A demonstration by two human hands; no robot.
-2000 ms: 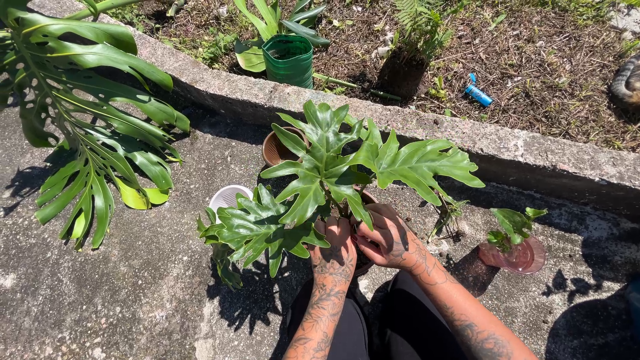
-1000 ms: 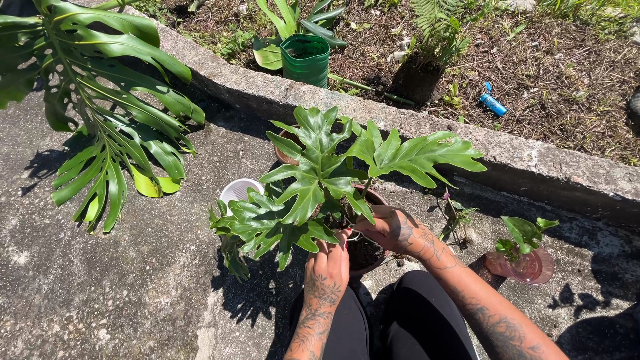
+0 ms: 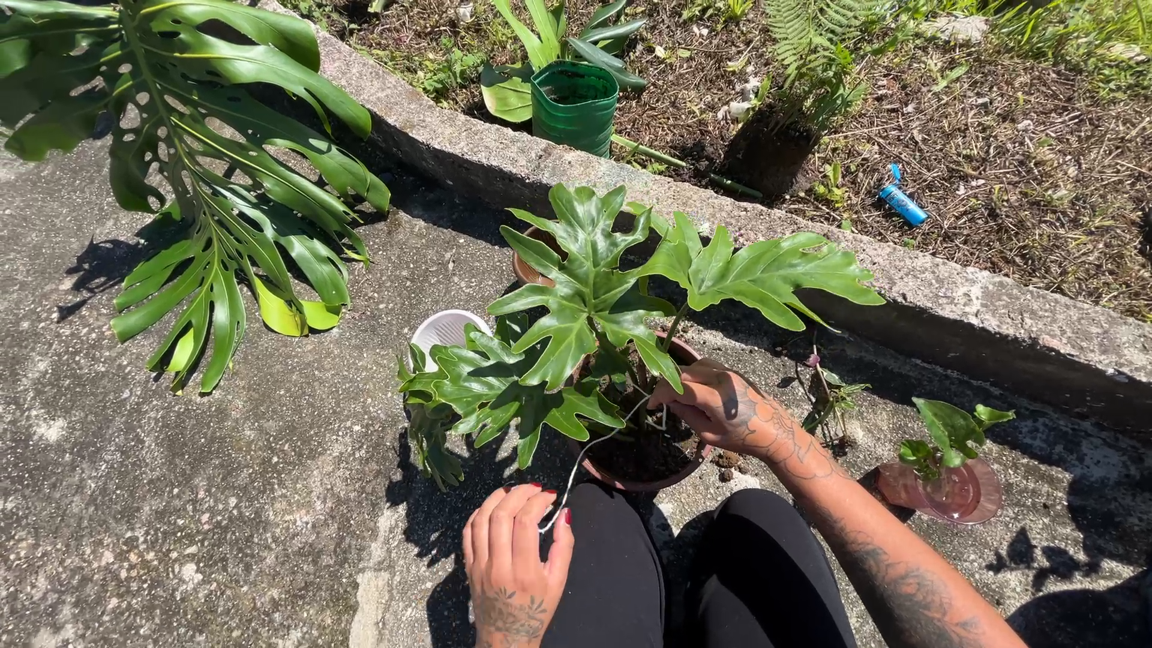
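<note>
A potted philodendron (image 3: 585,297) with deeply lobed leaves stands in a brown plastic pot (image 3: 643,483) of dark soil, just in front of my knees. A thin white string (image 3: 576,468) runs from the plant's stems down to my left hand (image 3: 517,558), which pinches its end between thumb and fingers near my left thigh. My right hand (image 3: 711,405) is at the stems over the pot's rim, closed on the string there; its fingertips are partly hidden by a leaf.
A white plastic pot (image 3: 443,331) and another brown pot (image 3: 531,261) stand behind the leaves. Large monstera leaves (image 3: 216,198) hang at left. A low concrete curb (image 3: 720,216) crosses behind. A cutting sits in a pinkish clear container (image 3: 963,493) at right; beyond the curb are a green pot (image 3: 573,112) and blue tube (image 3: 903,205).
My left hand has moved away from the stems, down and to the left, drawing out a length of white string. My right hand stays at the stems.
</note>
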